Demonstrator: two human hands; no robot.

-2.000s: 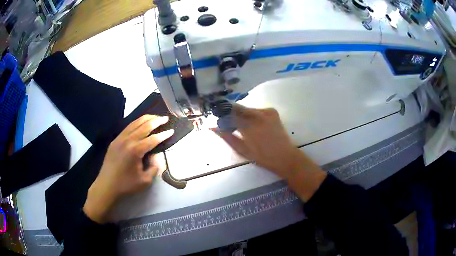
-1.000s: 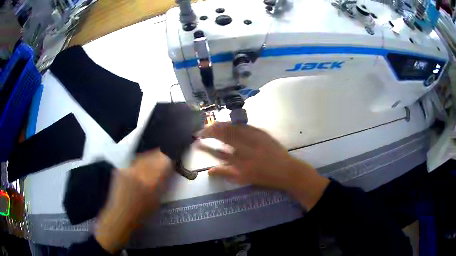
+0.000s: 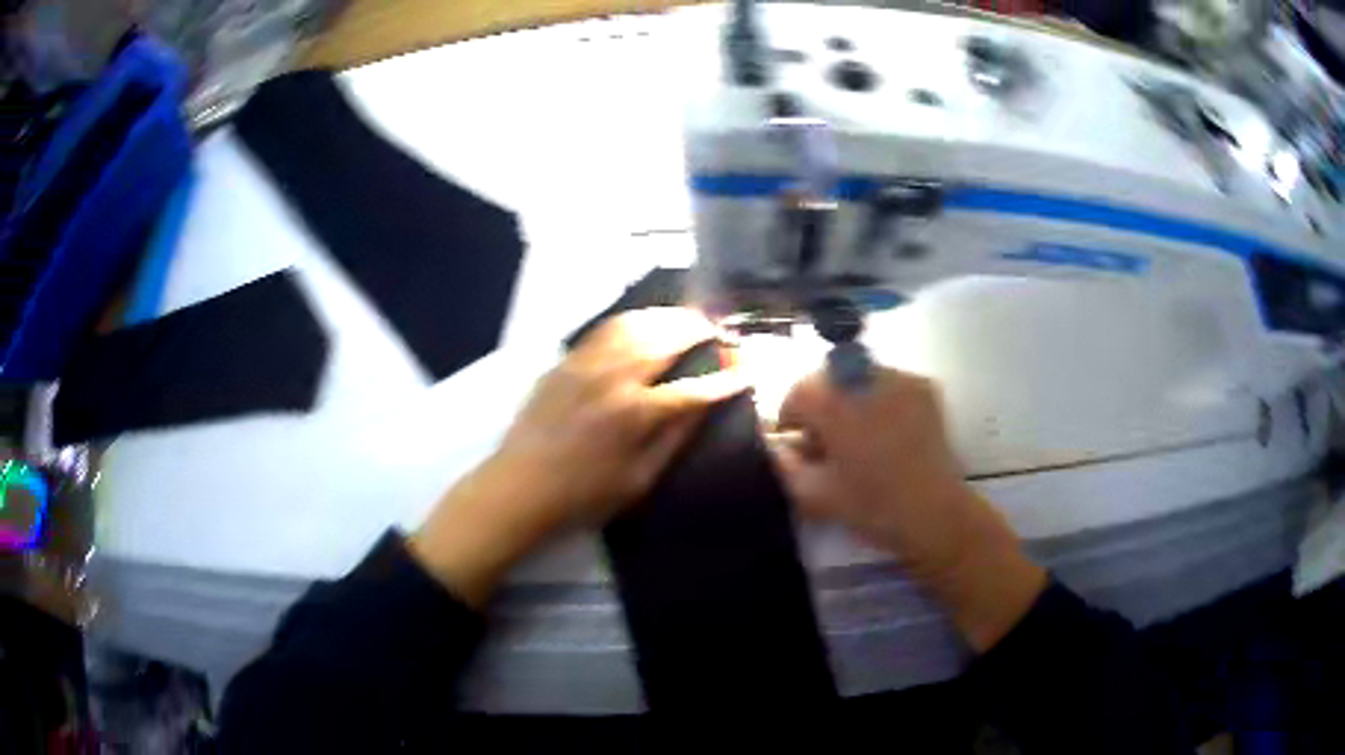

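Note:
A black workpiece point(image 3: 718, 553) runs from the lit needle area down over the table's front edge. My left hand point(image 3: 605, 421) lies on its upper left part, fingers gripping it just in front of the presser foot area. My right hand point(image 3: 870, 443) is at the workpiece's right edge, beside the dark round attachment point(image 3: 847, 354); its fingers are curled and blurred, and I cannot tell whether they grip the cloth. Another black part shows behind my left hand. The needle and foot are blurred.
Two flat black cut panels lie at left, a larger one point(image 3: 398, 221) and a smaller one point(image 3: 199, 362). A blue basket point(image 3: 111, 192) stands at the far left. The white sewing machine point(image 3: 1092, 325) fills the right. The grey ruler edge point(image 3: 546, 627) runs along the front.
The view has shifted, so everything sits further right. The workpiece has turned and now hangs toward me. My left hand has moved up to the needle area from the lower left.

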